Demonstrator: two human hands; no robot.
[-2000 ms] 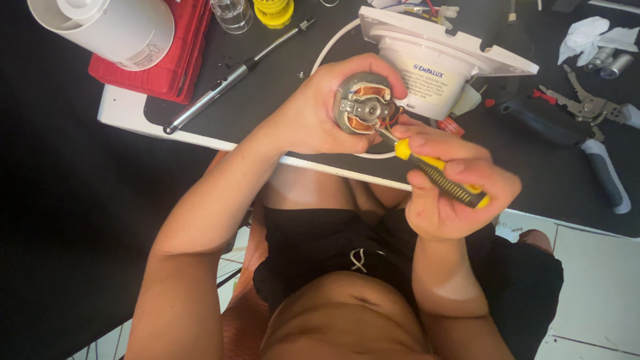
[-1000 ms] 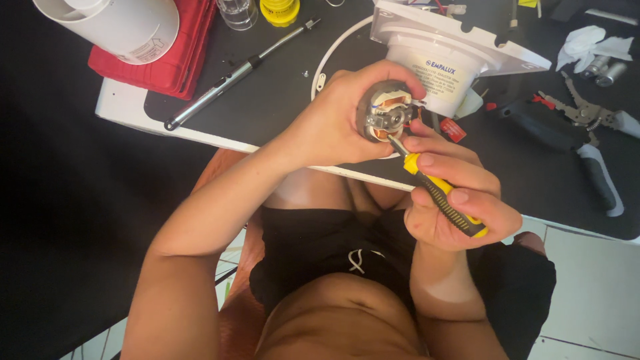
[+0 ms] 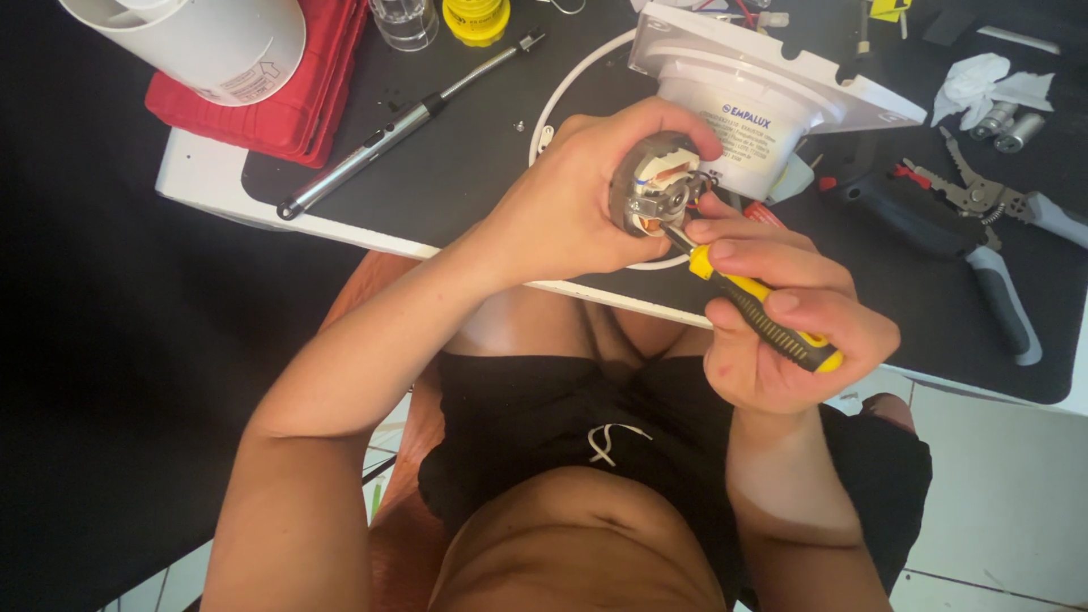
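My left hand (image 3: 586, 187) is wrapped around a small electric motor (image 3: 639, 197) with copper windings, its end with the metal bracket facing up and right. In my right hand (image 3: 790, 314) is a yellow-and-black screwdriver (image 3: 765, 319), its shaft reaching the lower edge of the motor beside a copper coil. The exact contact of the tip is hard to make out. Right behind the motor stands the white plastic exhaust fan housing (image 3: 739, 110), with a label on its round body. A white ring (image 3: 571, 81) lies partly hidden behind my left hand.
A red case (image 3: 327, 102) carries a white plastic cylinder (image 3: 229, 51) at the upper left. Near it are a silver pen-shaped tool (image 3: 374, 149), a clear glass (image 3: 406, 21) and a yellow container (image 3: 476, 19). Wire strippers (image 3: 986, 191), dark-handled pliers (image 3: 909, 212) and crumpled tissue (image 3: 977, 85) lie right.
The motor, held in my left hand throughout, has turned from facing up toward facing right. The screwdriver has stayed in my right hand at the motor's lower edge.
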